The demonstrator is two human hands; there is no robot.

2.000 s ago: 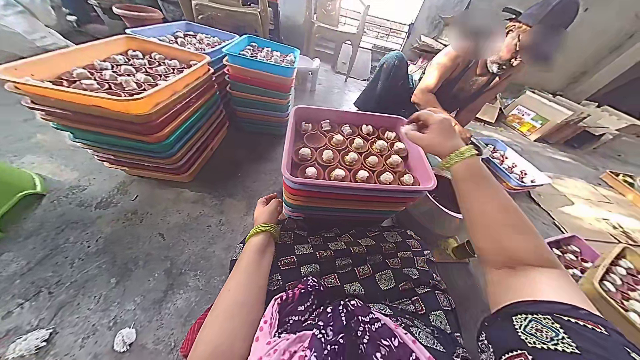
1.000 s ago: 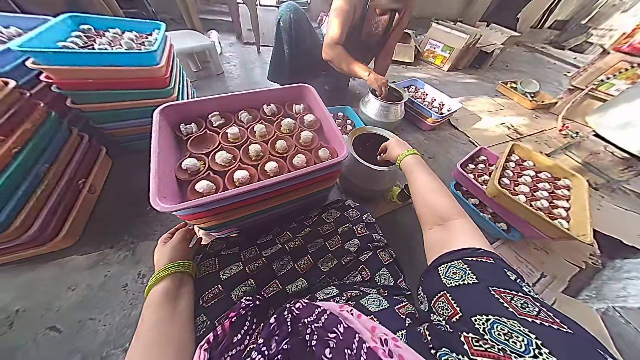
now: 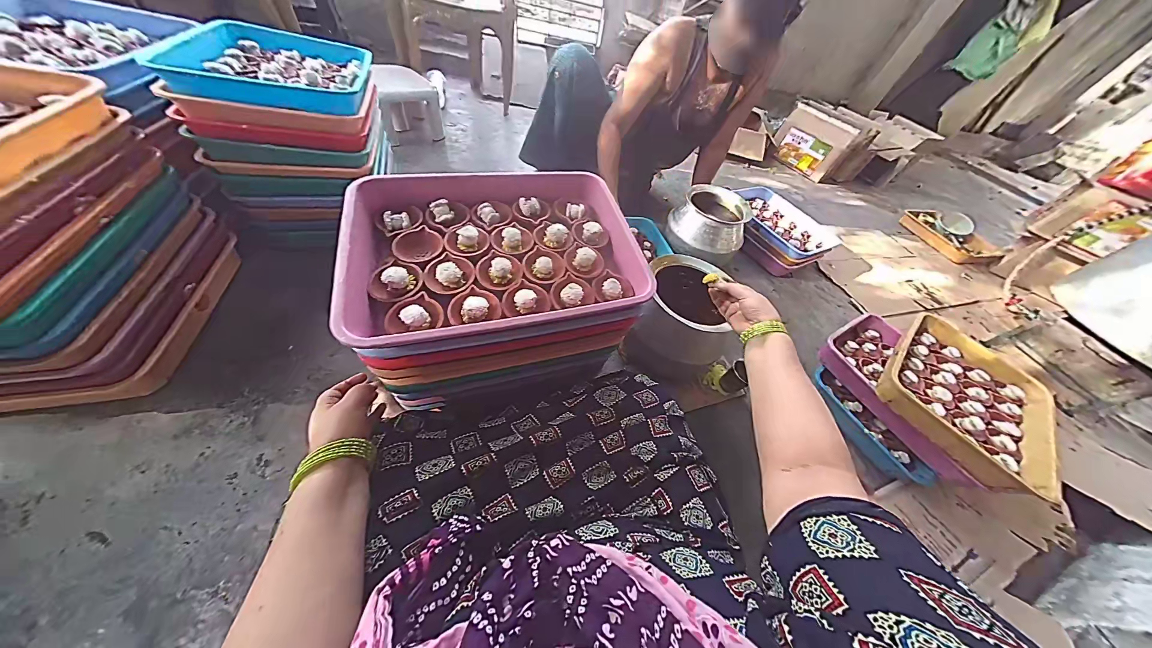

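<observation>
In front of me a pink plastic tray (image 3: 493,331) tops a stack of coloured trays and holds small clay cups, most with a white, fluffy piece; one clay cup (image 3: 418,246) at the left is empty. My right hand (image 3: 745,306) is raised at the rim of a metal pot (image 3: 681,333) of dark liquid, a small yellowish piece (image 3: 712,279) pinched in its fingertips. My left hand (image 3: 343,412) is by the lower left corner of the stack, fingers curled; whether it grips anything cannot be told.
Tall stacks of filled trays stand at the left, near a white stool (image 3: 409,88). A person (image 3: 670,99) crouches behind a second metal pot (image 3: 711,225). A yellow tray (image 3: 1044,432) leans over others at the right. Cardboard boxes (image 3: 823,135) lie farther back.
My right hand has moved from the pink tray to the pot, dipped at its opening, and now sits raised at the rim. The other person's hand has left the second pot. The view has swung right.
</observation>
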